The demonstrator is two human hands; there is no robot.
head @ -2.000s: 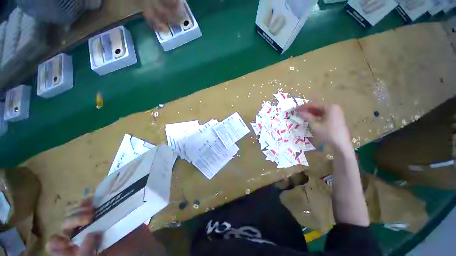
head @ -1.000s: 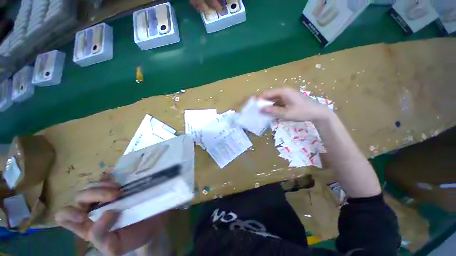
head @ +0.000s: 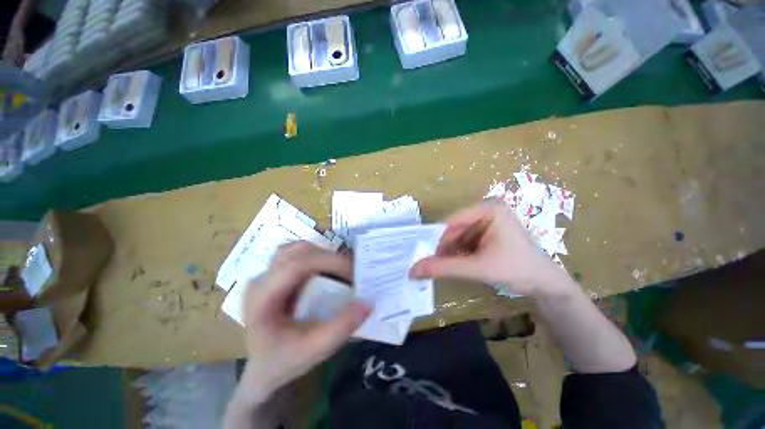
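Note:
White printed leaflets (head: 390, 272) are held up between my two hands over the bench. My left hand (head: 306, 314) grips their lower left edge with the thumb; a blurred whitish piece shows between its fingers, too unclear to name. My right hand (head: 491, 251) pinches their upper right side. Behind them lies the loose leaflet pile (head: 359, 209), partly hidden. Larger white printed sheets (head: 270, 239) lie left of it, partly behind my left hand. A messy pile of small white cards with red marks (head: 545, 208) lies to the right, partly covered by my right hand.
Along the green belt (head: 369, 126) stand several white trays with devices (head: 323, 52) and, at right, open cartons (head: 597, 57). A small brown box (head: 71, 255) is at the left bench end. A large brown box (head: 713, 310) is at lower right.
The carton is no longer seen in my left hand, which has moved right to the leaflets. My right hand has gone from the card pile to the leaflets. The belt items appear shifted right.

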